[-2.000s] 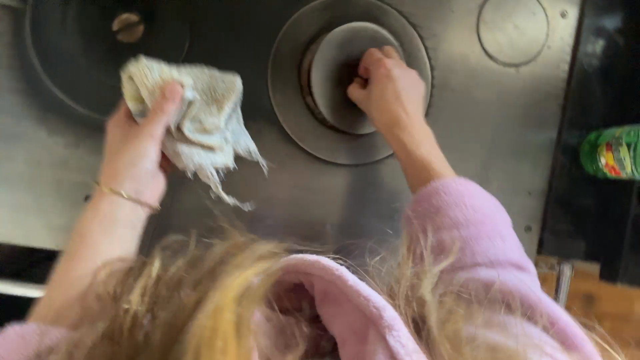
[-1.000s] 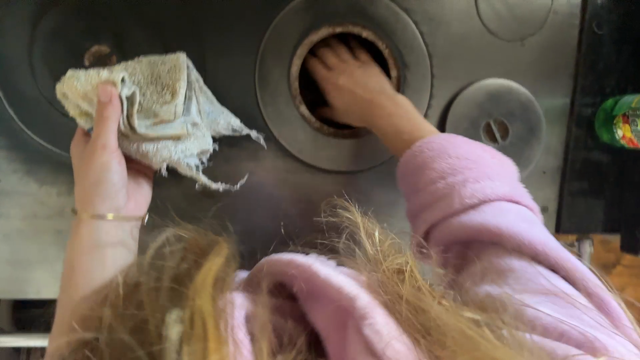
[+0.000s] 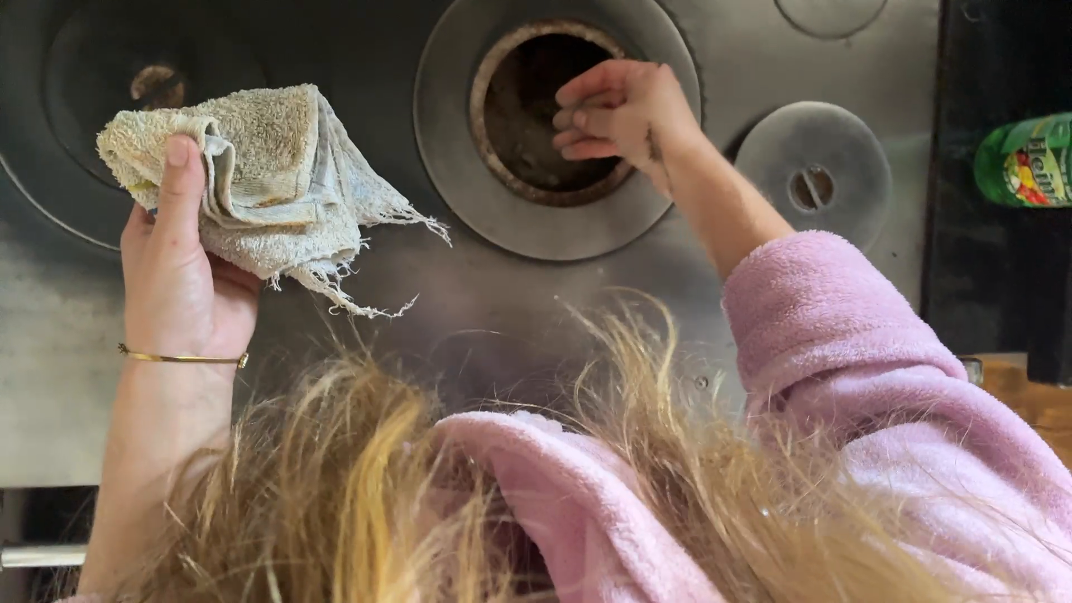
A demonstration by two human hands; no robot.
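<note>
My left hand [image 3: 188, 276] grips a folded, frayed terry cloth [image 3: 260, 167], thumb on top, above the left part of the metal stove top [image 3: 469, 335]. My right hand [image 3: 624, 113] is over the right side of a round opening [image 3: 536, 126] in the stove, fingers bent and thumb near them; whether something small is between the fingertips cannot be told. A wide metal ring [image 3: 553, 239] surrounds the opening, whose inner rim looks rusty. The round metal lid [image 3: 816, 180], with a slotted centre, lies on the stove top to the right of the ring.
Another round stove plate [image 3: 92, 109] is at the left, partly under the cloth. A green bottle [image 3: 1026, 159] bearing a label lies or stands at the right on a dark surface. A metal rail [image 3: 42, 556] runs along the lower left. Long hair hangs in the lower view.
The small lid went from the ring's centre to the stove top at the right. My right hand, inside the opening a second ago, has come up and to the right. My left hand still holds the cloth.
</note>
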